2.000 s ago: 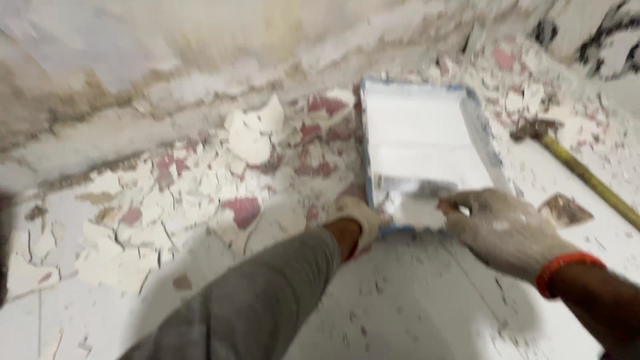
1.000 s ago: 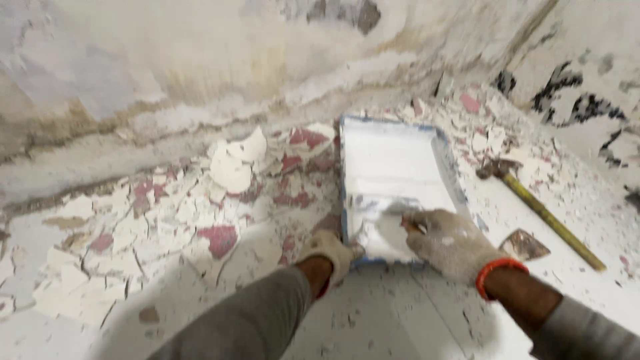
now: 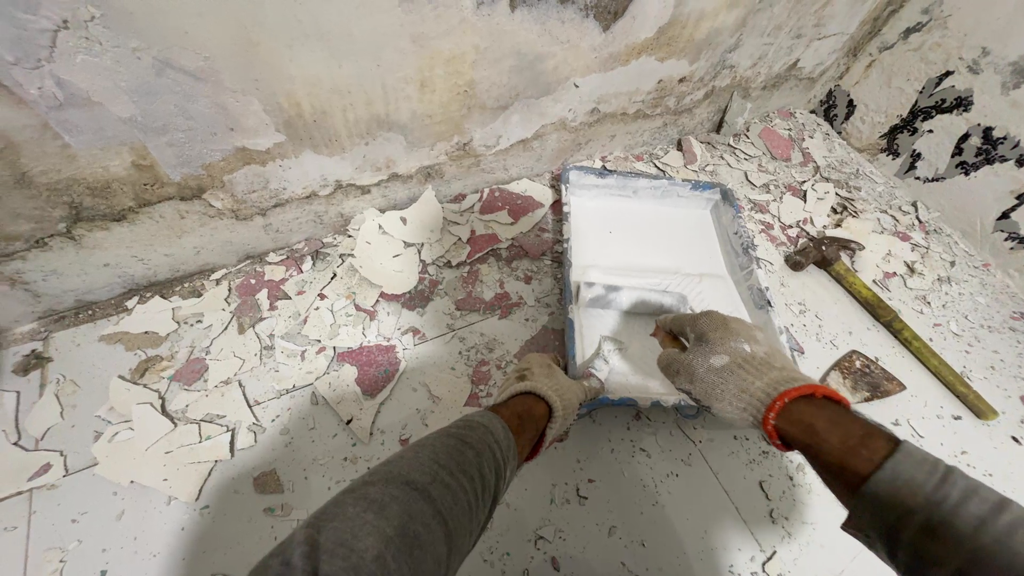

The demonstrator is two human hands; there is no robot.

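A blue-rimmed paint tray (image 3: 569, 264) holding white paint lies on the floor in front of me. Gloved in knit cloth, my left hand (image 3: 548, 392) grips the tray's near left corner, its thumb over the edge. My right hand (image 3: 712, 356), in a paint-spotted knit glove with an orange cuff, is closed over the tray's near right part. Its fingers curl around what seems to be the handle of a small paint roller, mostly hidden by the glove. The white-coated roller sleeve (image 3: 636, 299) lies in the paint across the tray, just beyond my right fingers.
A hammer (image 3: 904, 324) with a worn yellow handle lies right of the tray. Nearer is a rusty scraper blade (image 3: 864, 377), partly behind my right wrist. Peeled paint flakes (image 3: 372, 368) cover the floor to the left and beyond the tray. A stained, peeling wall (image 3: 360, 88) rises behind.
The view has shifted somewhat. Both hands remain at the tray's near end. The roller sleeve shows more plainly now, and the hammer and scraper lie as before.
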